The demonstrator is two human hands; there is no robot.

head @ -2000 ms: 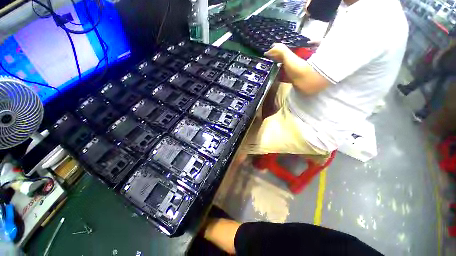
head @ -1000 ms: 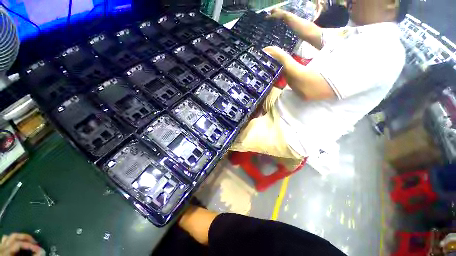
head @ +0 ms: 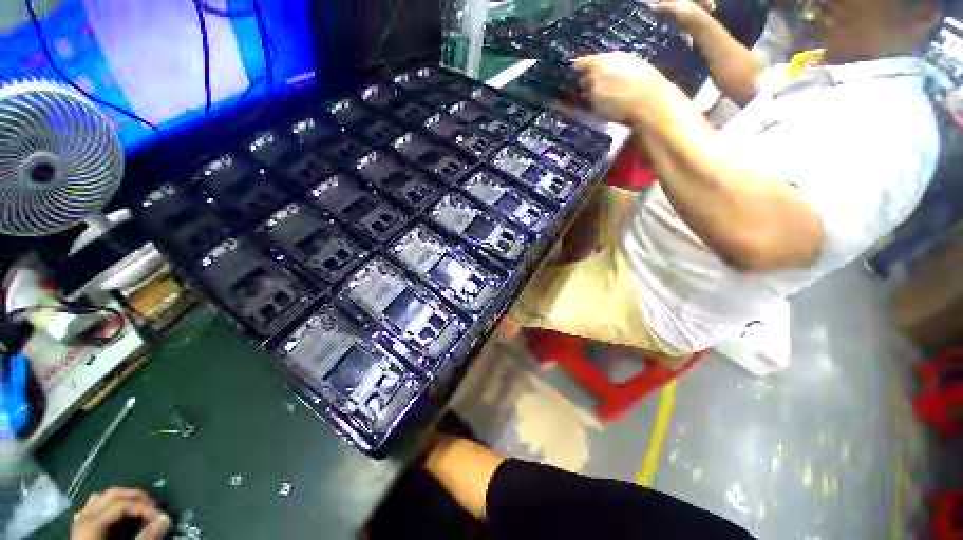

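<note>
A large black tray point(head: 363, 447) with rows of phone-shaped pockets lies at the centre, and black housings with silvery areas show in the pockets. My left hand point(head: 121, 515) is at the bottom left edge with fingers curled and partly cut off; whether it holds anything is unclear. A few tiny whitish fittings point(head: 235, 480) lie on the dark green bench to the right of it. My right forearm point(head: 461, 477), in a black sleeve, reaches beside the tray's near corner; the right hand is hidden. Thin silvery tweezers or pins point(head: 177, 425) lie left of the tray.
A thin whitish rod point(head: 100, 448) and clear plastic point(head: 26, 496) lie at left, near a blue item point(head: 13, 396). A fan point(head: 42, 158) stands at back left before a lit screen point(head: 158, 69). A seated person point(head: 834, 211) handles another black tray point(head: 591, 37).
The view has swung about. My left hand, out of view at first, now shows at the bottom left. The neighbour's arm reaches further across the other tray. The large tray still lies on the bench.
</note>
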